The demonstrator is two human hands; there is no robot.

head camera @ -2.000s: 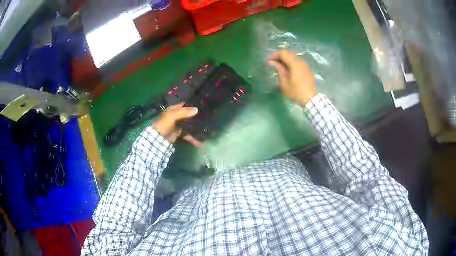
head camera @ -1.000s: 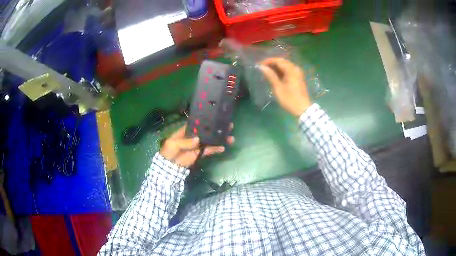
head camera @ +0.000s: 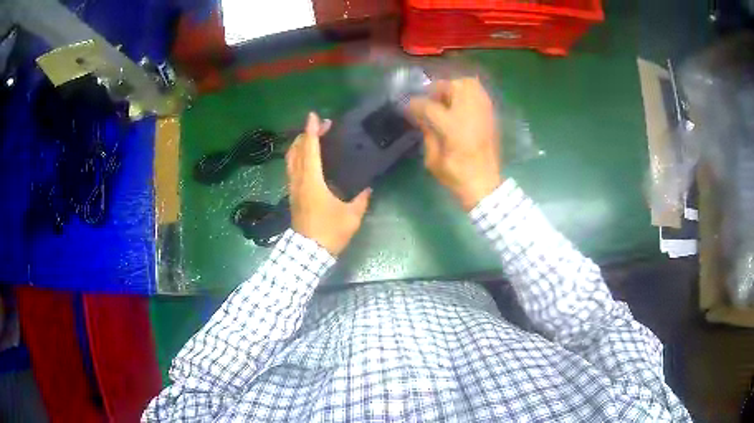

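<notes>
A dark grey power adapter (head camera: 357,157) is tilted above the green bench, its upper end towards the right hand. My left hand (head camera: 318,194) is around its lower left end, thumb and fingers spread along its sides. My right hand (head camera: 463,136) pinches blurred clear plastic, apparently a plastic bag (head camera: 405,81), at the adapter's upper end. How far the bag covers the adapter is unclear. A black cable bundle (head camera: 263,221) lies beside my left hand, and another cable bundle (head camera: 236,155) lies further left.
A red crate (head camera: 504,29) stands at the bench's far edge. A white paper sheet (head camera: 266,18) lies at the far left. A blue table (head camera: 132,240) with black cables (head camera: 83,165) and a metal arm with a yellow plate (head camera: 68,64) are left. Cardboard and plastic wrap (head camera: 727,182) are right.
The adapter has tilted to the right, and its upper end now meets the right hand and the clear plastic. A second cable bundle now shows on the bench. The view has shifted.
</notes>
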